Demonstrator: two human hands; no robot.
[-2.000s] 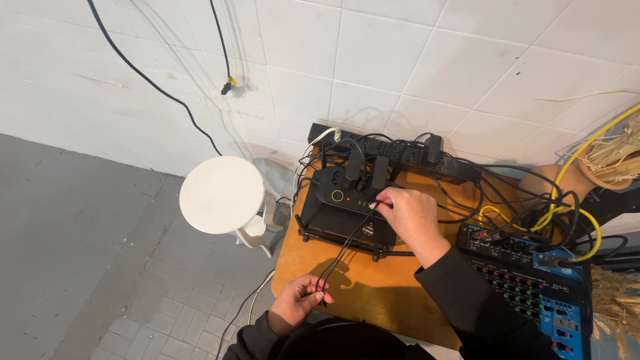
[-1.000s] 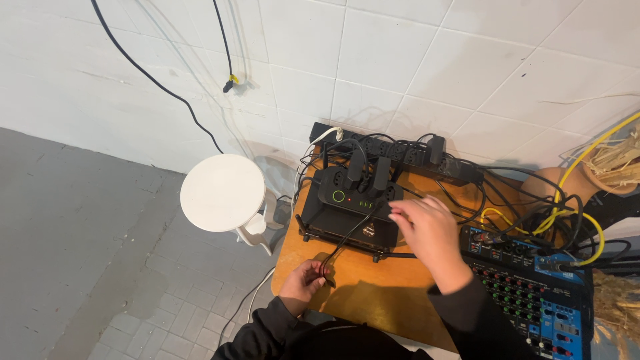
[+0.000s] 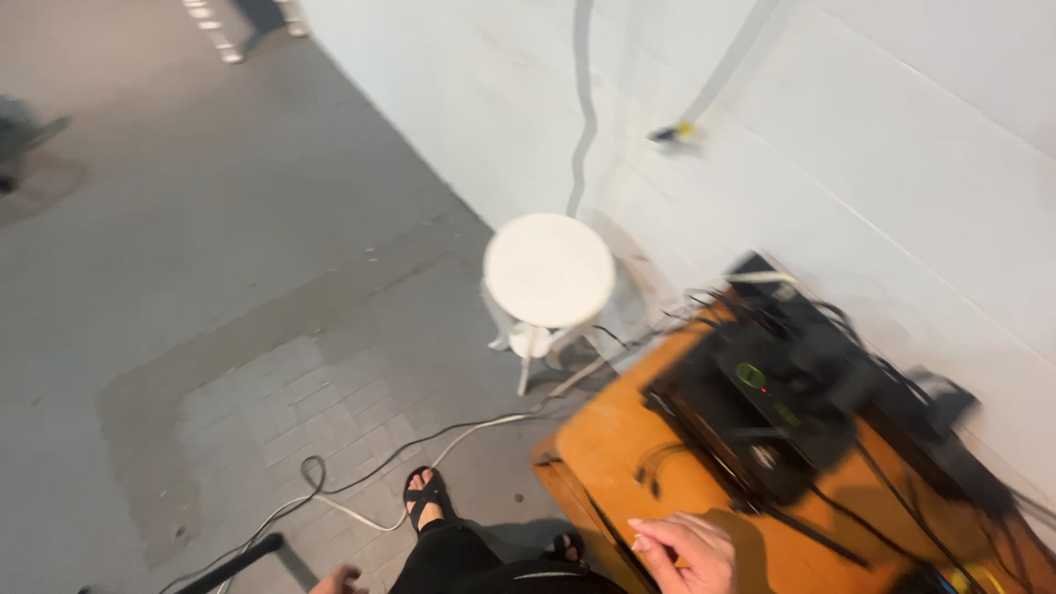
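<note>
My right hand (image 3: 689, 553) is over the near edge of the wooden table (image 3: 610, 437), fingers loosely bent, with nothing visible in it. Only the fingertips of my left hand (image 3: 340, 580) show at the bottom edge, over the floor. A black device with a green ring light (image 3: 751, 375) sits on top of a black box (image 3: 742, 462) on the table. Thin black cable ends (image 3: 652, 478) lie on the tabletop beside the box, closer to my right hand than to my left. The picture is blurred.
A round white stool (image 3: 549, 268) stands by the white wall. Black and white cables (image 3: 462, 429) run across the floor near my sandalled foot (image 3: 425, 491). A black power strip (image 3: 932, 462) lies along the table's back. A cable with a yellow-marked plug (image 3: 672, 132) hangs at the wall.
The view has swung left. Both hands have moved away from the black device, and the thin cable that my left hand held is out of it; loose ends now lie on the table.
</note>
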